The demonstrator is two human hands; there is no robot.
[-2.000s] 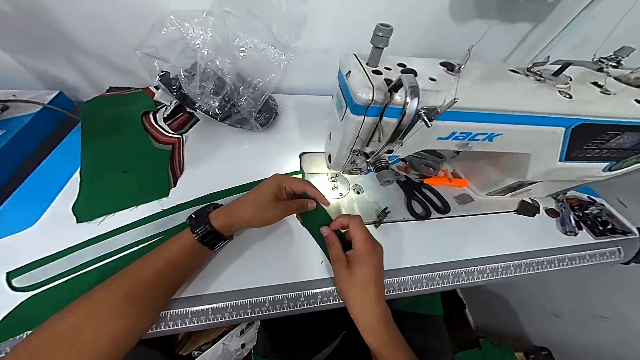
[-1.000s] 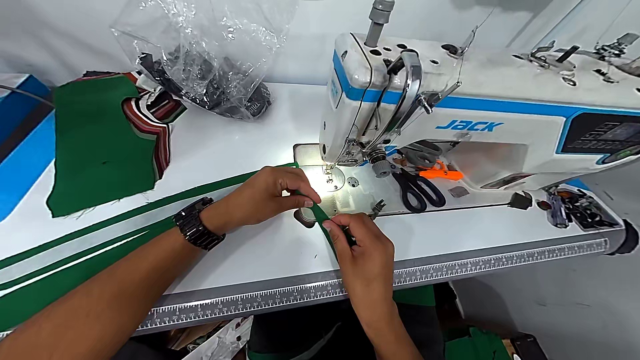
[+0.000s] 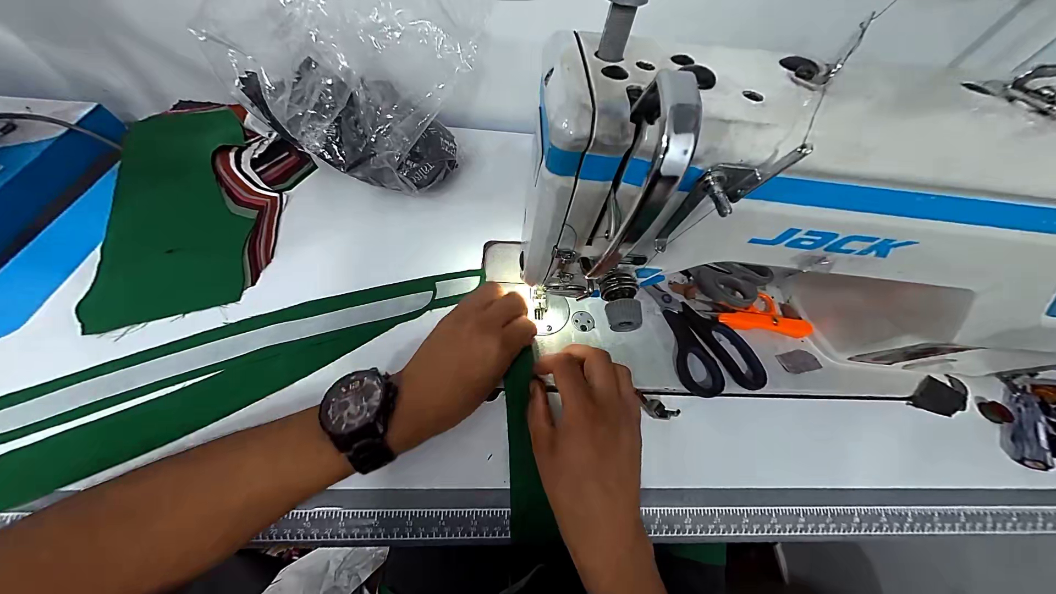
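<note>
My left hand (image 3: 470, 355), a dark watch on its wrist, pinches the upper end of a green fabric strip (image 3: 525, 445) just in front of the presser foot (image 3: 539, 304) of the Jack sewing machine (image 3: 792, 198). At the strip's right edge is my right hand (image 3: 586, 412), fingers bent; its fingertips are close to the cloth, and whether they grip it cannot be told. The strip hangs over the table's front edge. Green fabric with a pale grey band (image 3: 272, 338) stretches left from behind my left hand.
Black-handled scissors (image 3: 701, 346) and an orange thread snipper (image 3: 767, 318) lie under the machine arm. Stacked green and striped cut pieces (image 3: 173, 223) and a clear plastic bag (image 3: 355, 99) are at the back left. A ruler tape (image 3: 808, 520) runs along the front edge.
The green strip, earlier bunched between both hands, now hangs straight down over the front edge. My left hand has moved up close to the presser foot. The view is closer.
</note>
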